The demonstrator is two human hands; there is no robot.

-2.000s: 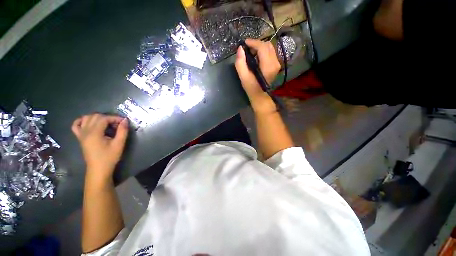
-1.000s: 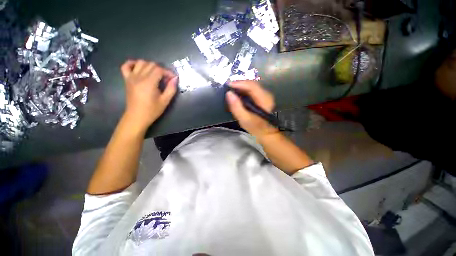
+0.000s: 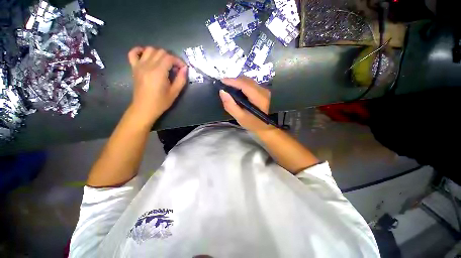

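Observation:
My right hand [image 3: 248,103] is closed around the black handle of the soldering iron [image 3: 246,104]. The iron's thin tip points up and left toward the near left edge of the circuit boards. The circuit boards [image 3: 235,24] lie in a loose, glaring white and dark blue pile on the dark green bench top. My left hand [image 3: 157,78] is at the left end of this pile, with thumb and forefinger close together by the nearest board. Whether the fingers hold a small part or wire is too blurred to tell.
Small board assemblies [image 3: 58,60] are heaped at the left. A component tray [image 3: 336,25] is at upper right, with a solder spool [image 3: 362,68] and black cord nearby. A person's dark clothing [image 3: 419,126] is at the right.
My right hand with the iron has moved from beside the tray, left and down to the boards by my left hand. The camera view has shifted, moving the bench contents rightward.

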